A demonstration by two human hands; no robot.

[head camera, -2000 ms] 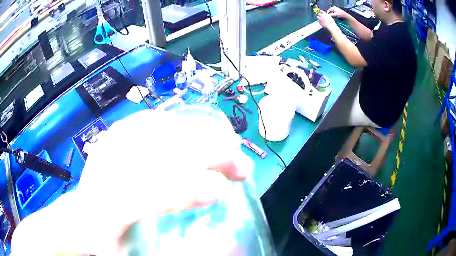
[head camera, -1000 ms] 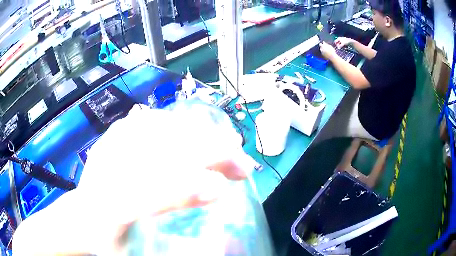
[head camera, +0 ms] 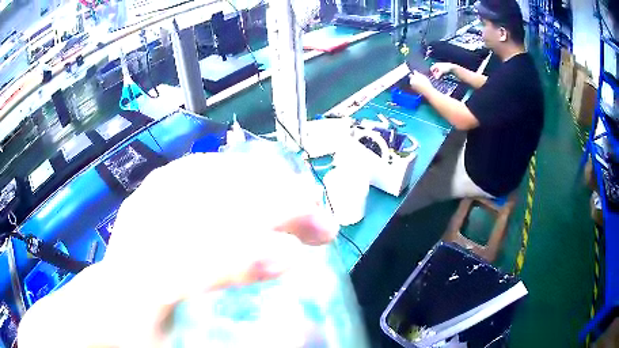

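Note:
A large, overexposed pale shape fills the lower left and middle, very close to the camera. It looks like my left hand [head camera: 203, 238], coming from the lower left with its fingers bent. The fingers appear wrapped around a clear, pale cyan container [head camera: 271, 319], whose curved see-through edge shows at the right. Glare hides the fingertips and most of the container, so its exact kind cannot be told. My right hand is not in view.
A blue-matted bench [head camera: 61, 194] holds a dark unit with boards [head camera: 129, 163]. White containers [head camera: 346, 194] stand on the green bench. A black bin [head camera: 451, 292] with white strips is lower right. A seated person [head camera: 505, 122] works beyond. A dark coiled cable [head camera: 51, 251] hangs left.
The view has turned right and tilted up slightly, so the bench things sit further left. The near hand and container keep almost the same place in the picture.

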